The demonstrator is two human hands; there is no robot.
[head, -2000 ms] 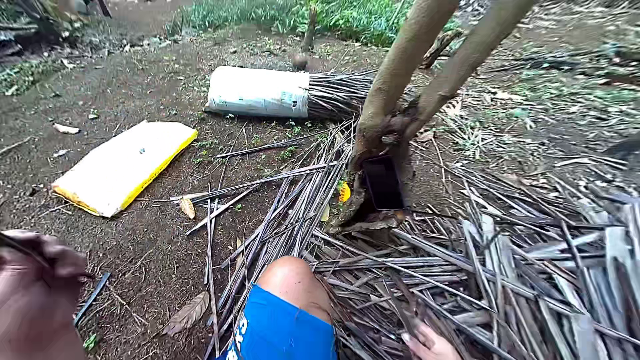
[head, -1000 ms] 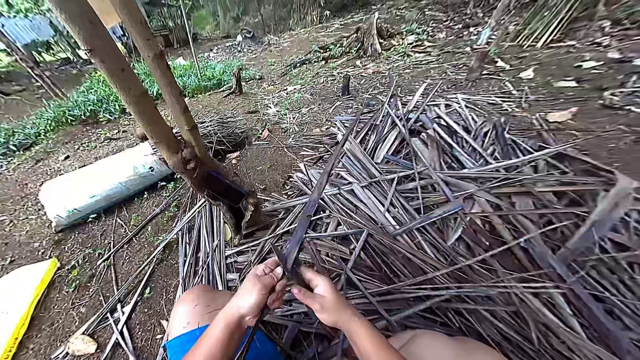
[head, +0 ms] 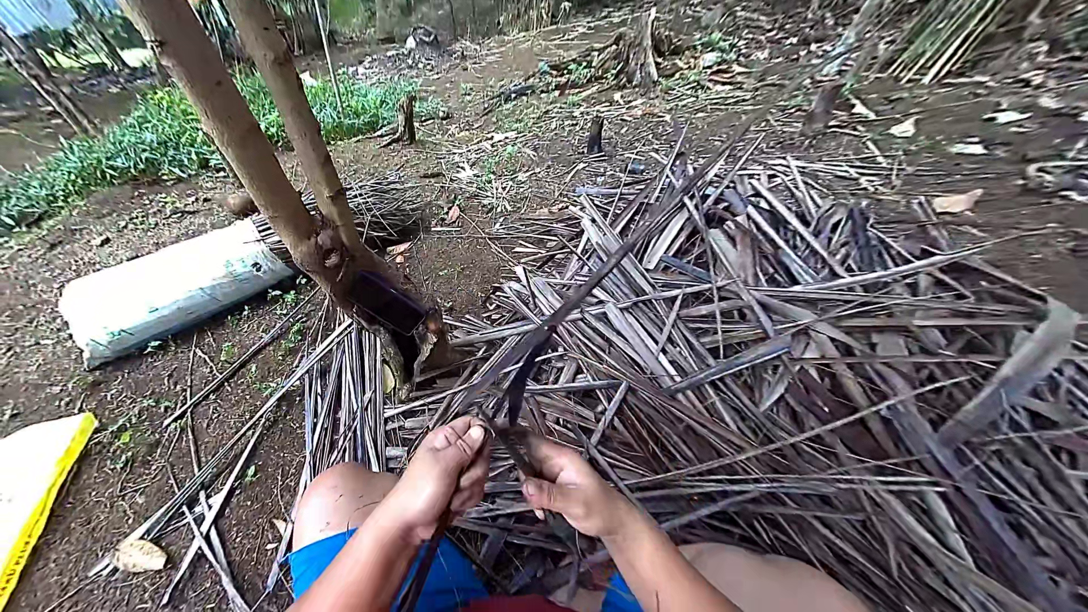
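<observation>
Both hands meet in front of my knees over a heap of dry palm leaflets [head: 680, 306]. My left hand [head: 446, 476] is closed on a long dry palm leaflet [head: 586, 285], whose far part stretches up and right over the heap; a dark strip also runs down below this hand. My right hand [head: 565, 484] grips a dark piece, perhaps a knife or a part of the leaflet; I cannot tell which. A stack of thin leaf ribs [head: 344, 399] lies on the ground left of the heap, beside my left knee.
A forked tree trunk [head: 327, 246] rises left of centre, with a dark phone-like slab [head: 387, 302] against its base. A white sack [head: 178, 285] with thin sticks at its end lies behind. A yellow-edged white sack [head: 42, 476] is at far left, a stump [head: 642, 55] farther back.
Two seconds ago my hands were far apart; a second ago they had come together on the dark leaflet, as now. The view has swung to the right since the first frame.
</observation>
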